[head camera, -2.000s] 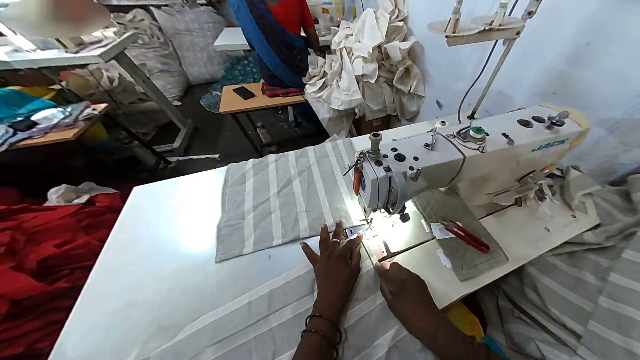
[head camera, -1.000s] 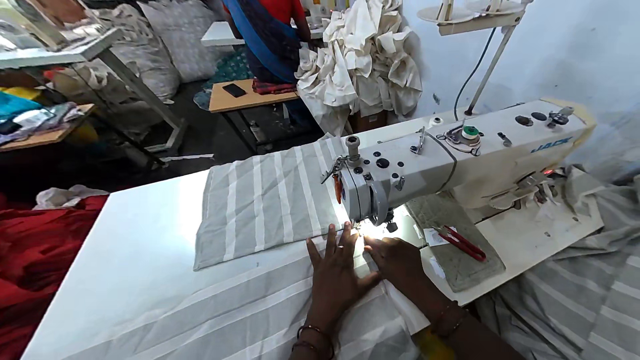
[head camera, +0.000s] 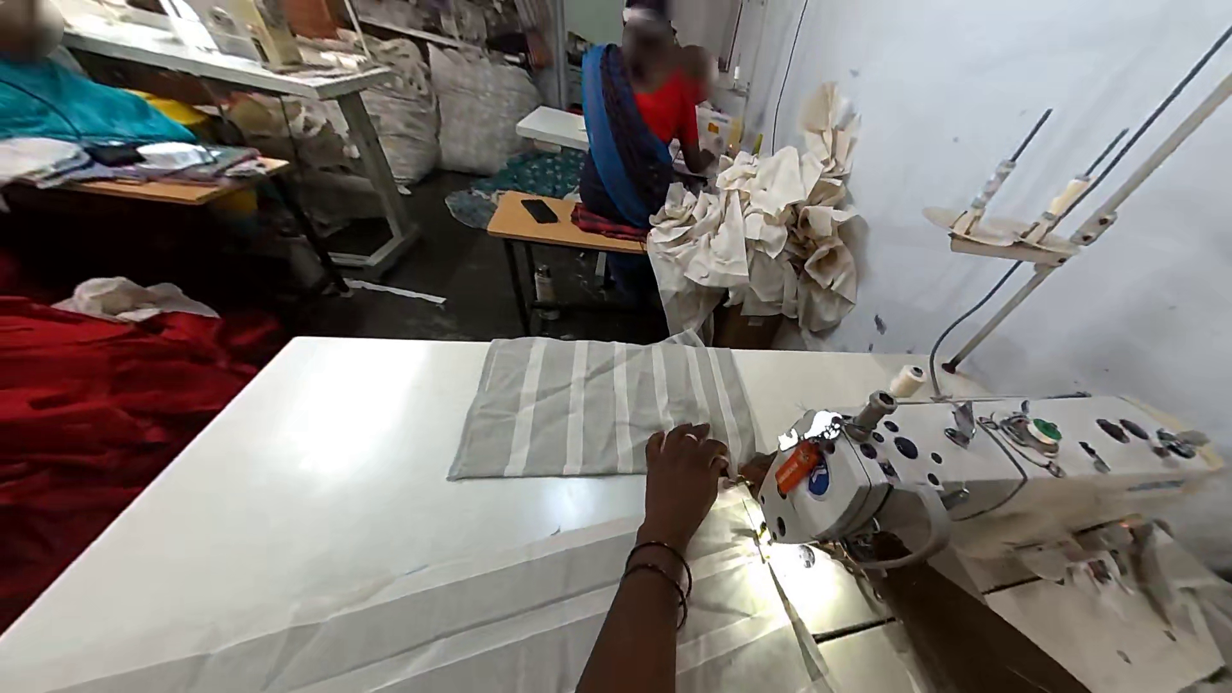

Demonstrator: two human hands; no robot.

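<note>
My left hand [head camera: 685, 470] rests on the near right part of a grey and white striped cloth [head camera: 577, 404], its fingers curled at the cloth's edge. My right arm reaches beneath the arm of a white sewing machine [head camera: 1011, 462]. Part of my right hand [head camera: 756, 472] shows behind the machine head, close to the left fingertips; the rest is hidden, so its grip is unclear. A second striped cloth [head camera: 481, 616] lies along the near side of the table, running to the lit needle area. An orange-red piece [head camera: 797, 467] is on the machine's front.
The white table [head camera: 327, 414] extends left. A thread stand [head camera: 1011, 241] rises behind the machine. Beyond the table are a wooden bench [head camera: 520, 219] with a phone [head camera: 540, 211], a heap of cream cloth [head camera: 760, 221] and a person [head camera: 635, 125]. Red fabric [head camera: 96, 414] lies at left.
My hands have moved from the near side of the needle to beyond it, the right one now reaching under the machine arm. The view has shifted; the red scissors-like tool is no longer seen.
</note>
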